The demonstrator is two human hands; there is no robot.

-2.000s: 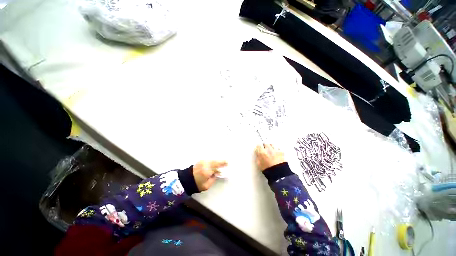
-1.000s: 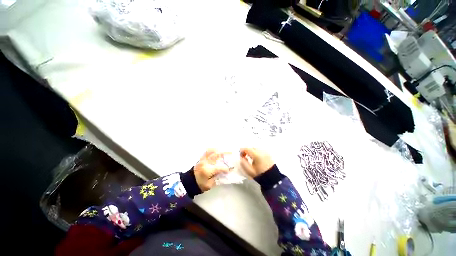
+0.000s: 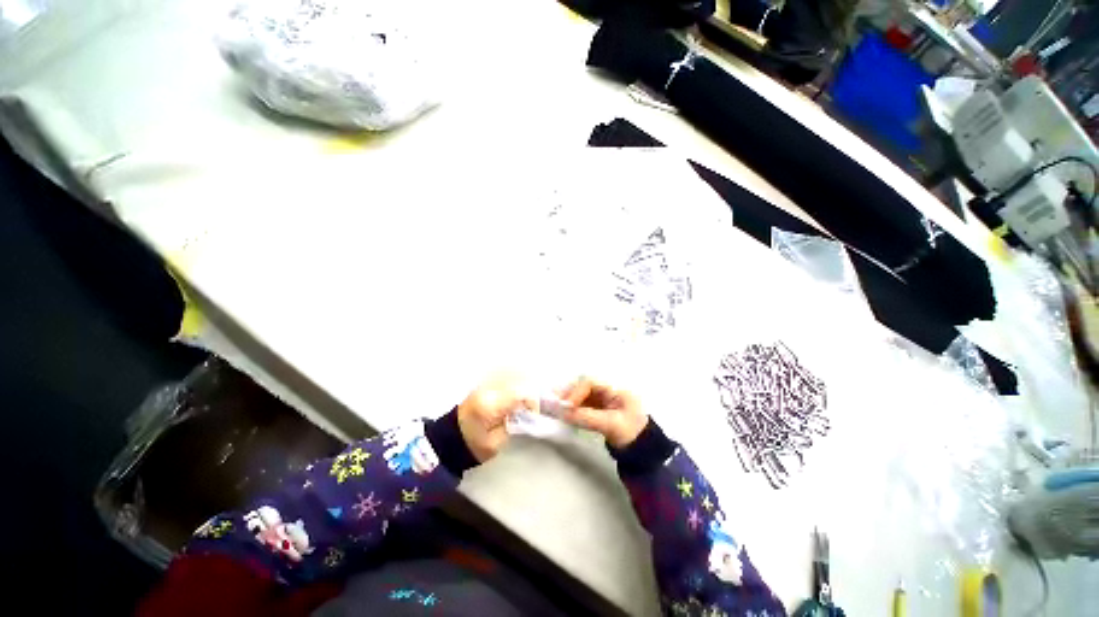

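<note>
My left hand (image 3: 488,417) and my right hand (image 3: 606,411) are close together near the table's front edge. Between their fingers they hold a small clear poly bag (image 3: 539,419); what is inside it is too small and washed out to tell. A dark glinting heap of loose metal buckles (image 3: 773,407) lies to the right of my right hand. A paler group of packeted buckles (image 3: 652,286) in clear plastic lies beyond my hands.
Scissors (image 3: 821,581), a yellow stick tool (image 3: 899,601) and a tape roll (image 3: 981,593) lie at lower right, near a fan (image 3: 1061,512). A large bag (image 3: 325,66) is at back left. Black bundles (image 3: 795,157) lie behind. A waste bag (image 3: 157,464) hangs below the edge.
My right hand has come back from near the packeted buckles to my left hand. Both hands now hold the small bag, slightly lower than a second ago.
</note>
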